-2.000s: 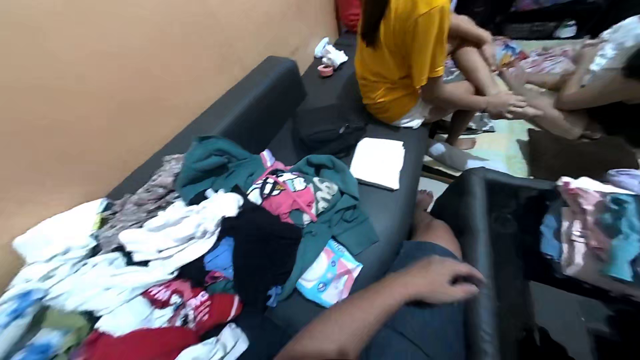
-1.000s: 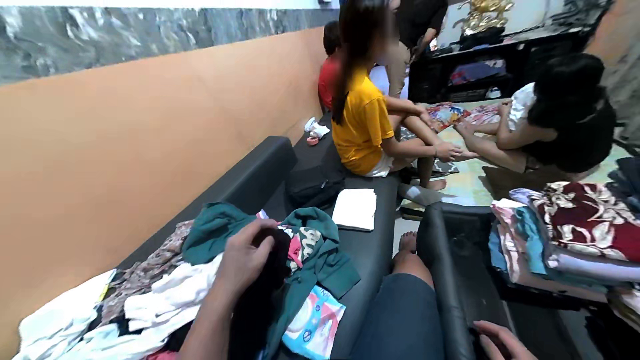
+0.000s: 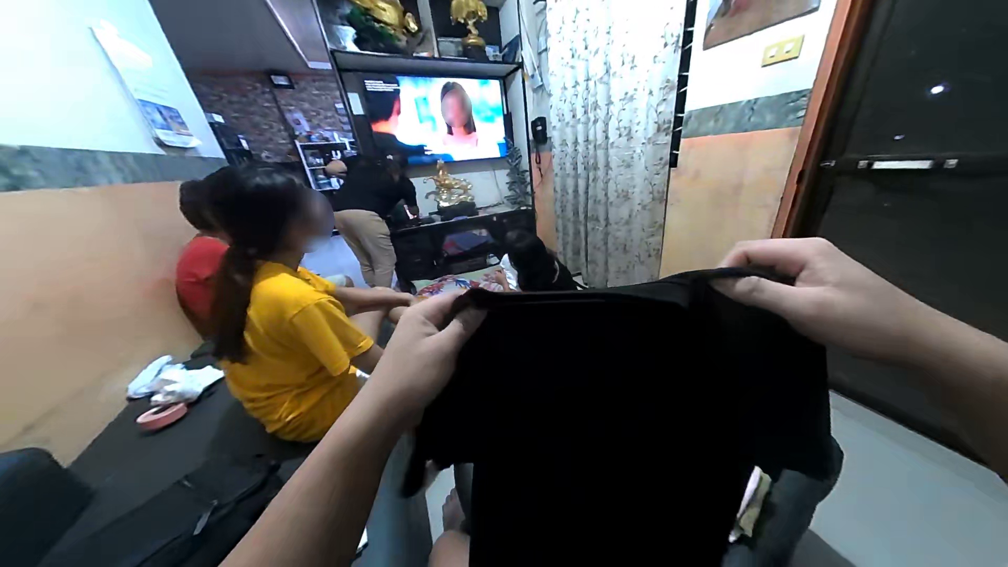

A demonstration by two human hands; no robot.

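Note:
A black short-sleeved shirt (image 3: 606, 394) hangs spread out in front of me, its upper edge held at both shoulders. My left hand (image 3: 433, 339) pinches the left end of that edge between thumb and fingers. At the right end, my right hand (image 3: 795, 279) grips the fabric the same way. The shirt's lower part runs out of the bottom of the view and hides most of my lap.
A person in a yellow shirt (image 3: 291, 346) sits close on my left on the dark sofa (image 3: 197, 441), near pink tape (image 3: 161, 416) and a black bag (image 3: 205, 512). Other people are farther ahead. A dark door (image 3: 929, 236) stands at right.
Both hands now hold up the black shirt; a second ago my left hand was over the clothes pile and my right was low at the right. The view has swung up, and the pile is out of sight.

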